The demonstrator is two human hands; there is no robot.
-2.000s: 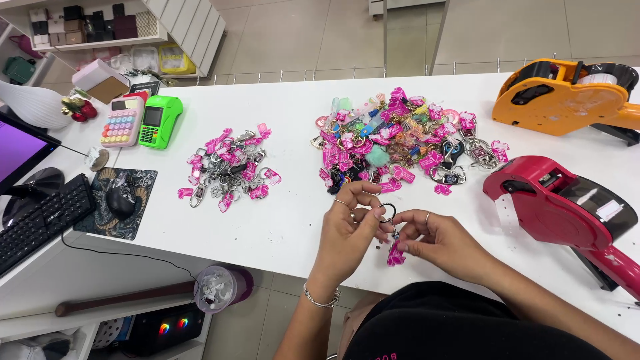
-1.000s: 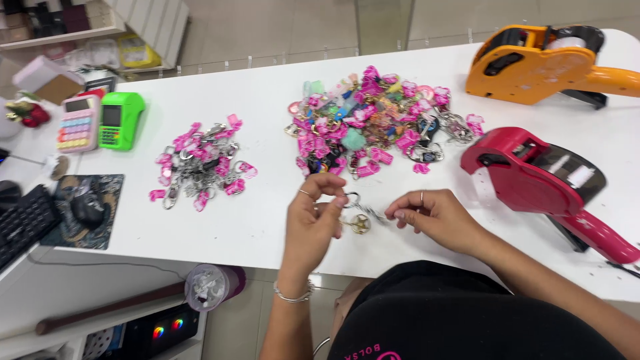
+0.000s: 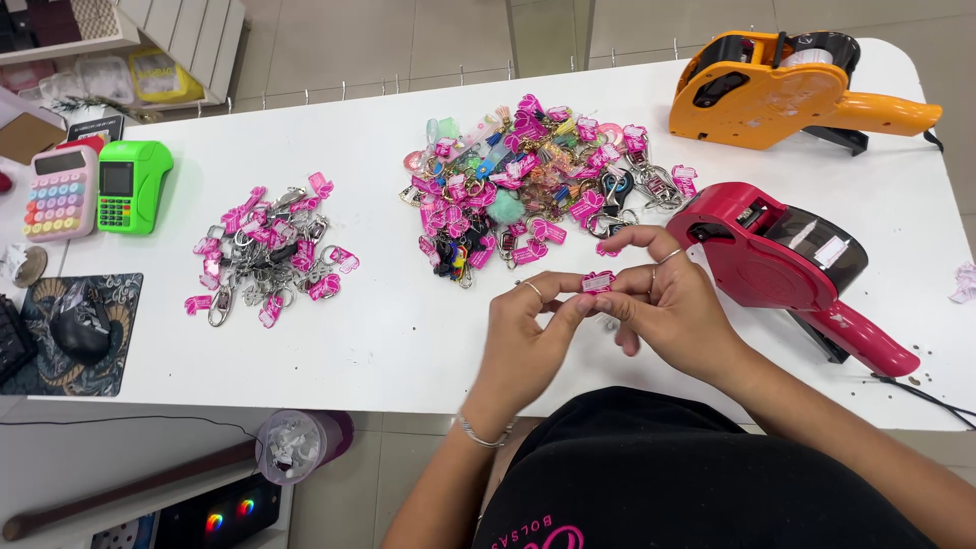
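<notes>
Between the fingertips of both hands is a small pink tag (image 3: pixel 598 283) with a pale sticker on it. My left hand (image 3: pixel 534 335) pinches its left side, and my right hand (image 3: pixel 659 305) pinches the right side with the index finger raised. Whatever hangs from the tag is mostly hidden by the fingers. Behind the hands lies a large mixed pile of keychains (image 3: pixel 507 207) with pink tags, colored charms and a mint pompom. A smaller pile of silver keychains (image 3: pixel 267 248) with pink tags lies to the left.
A red label gun (image 3: pixel 770 252) rests right of my right hand, with an orange label gun (image 3: pixel 762 99) behind it. At the left are a green card terminal (image 3: pixel 130 187), a pink calculator (image 3: pixel 61 194) and a black mouse (image 3: pixel 80 328). Below the table edge stands a bin (image 3: pixel 293 450) of paper scraps.
The hands, apart a second ago with a black ring and a gold-colored charm between them, have come together on the pink tag. The ring and charm no longer show clearly.
</notes>
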